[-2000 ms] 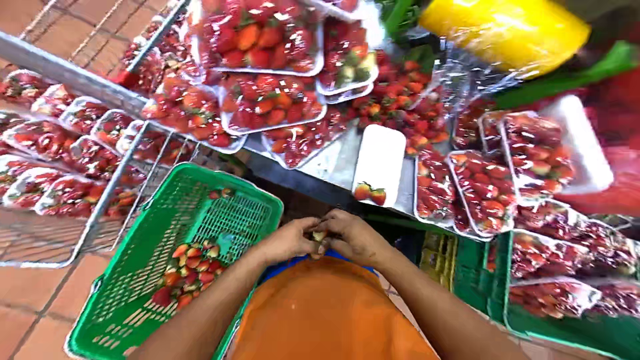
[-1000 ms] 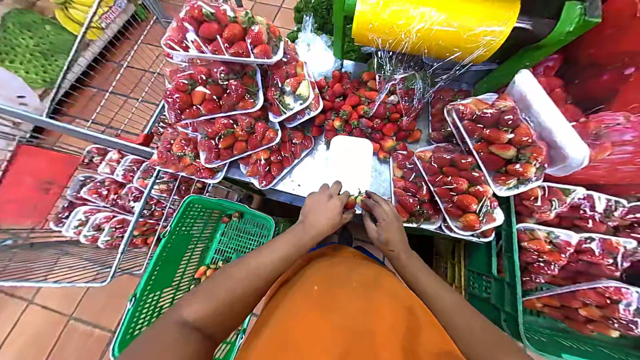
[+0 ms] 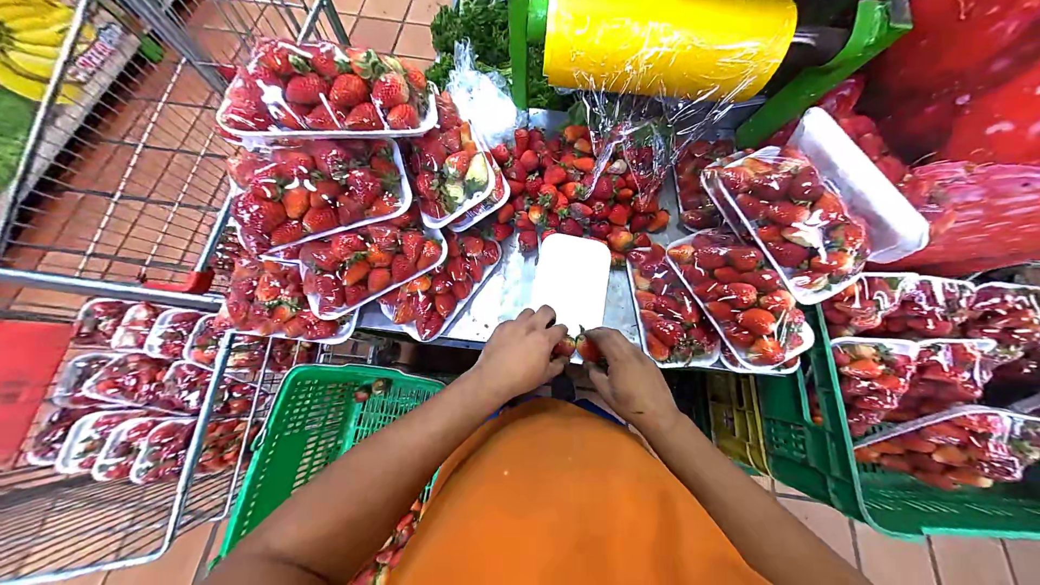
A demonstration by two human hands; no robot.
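A white foam tray (image 3: 573,276) lies on the metal table (image 3: 497,296), with loose strawberries (image 3: 581,191) heaped behind it. At the tray's near edge, my left hand (image 3: 524,349) has its fingers around a strawberry (image 3: 565,347). Close beside it, my right hand (image 3: 630,374) holds another strawberry (image 3: 588,349) between thumb and fingers. The two hands almost touch. Wrapped trays of strawberries are stacked left (image 3: 325,191) and right (image 3: 735,301) of the foam tray.
A green plastic crate (image 3: 325,406) stands below left, beside a wire cart (image 3: 191,455) with wrapped trays. Another green crate (image 3: 902,496) holds wrapped trays at right. A yellow roll (image 3: 670,45) with clear film hangs behind the heap. Stacked empty foam trays (image 3: 861,187) lean at right.
Both hands have moved from in front of my body, away from the table, up to the foam tray's near edge. The strawberry lying on the tray two seconds ago no longer shows there. The view has shifted.
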